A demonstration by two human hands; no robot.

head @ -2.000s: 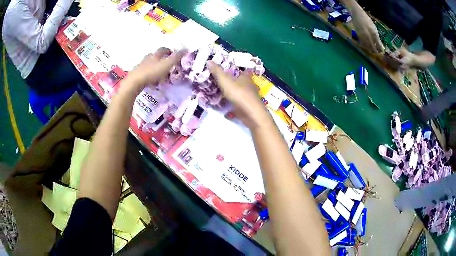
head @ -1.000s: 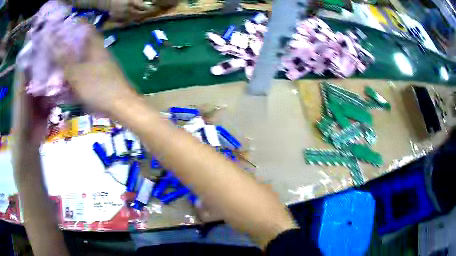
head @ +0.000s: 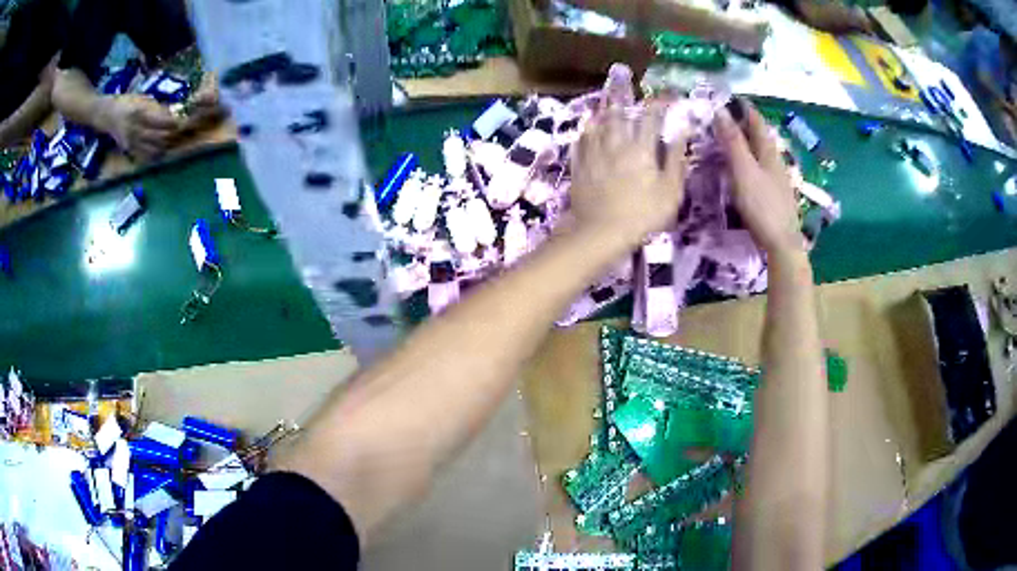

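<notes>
A large heap of pink-wrapped parts (head: pixel 507 167), with white and dark patches, lies on the green belt (head: pixel 292 268). My left hand (head: pixel 627 173) and my right hand (head: pixel 763 184) are cupped around a clump of these parts at the right side of the heap. The clump is pressed between my two hands, and some fingertips are hidden among the parts. Green circuit board panels (head: pixel 680 418) lie piled on the brown cardboard (head: pixel 457 502), left of and partly behind my right forearm.
A grey metal bracket (head: pixel 318 167) stands over the belt at left. Blue battery packs (head: pixel 156 457) lie in a pile at lower left. Loose batteries (head: pixel 203 243) lie on the belt. A cardboard box (head: pixel 942 368) is at right. Another person's hands (head: pixel 151 121) are across the belt.
The view has turned right. My hands carried the clump of pink-wrapped parts from the printed sheeting at left, over the batteries, to the heap on the belt beyond the bracket.
</notes>
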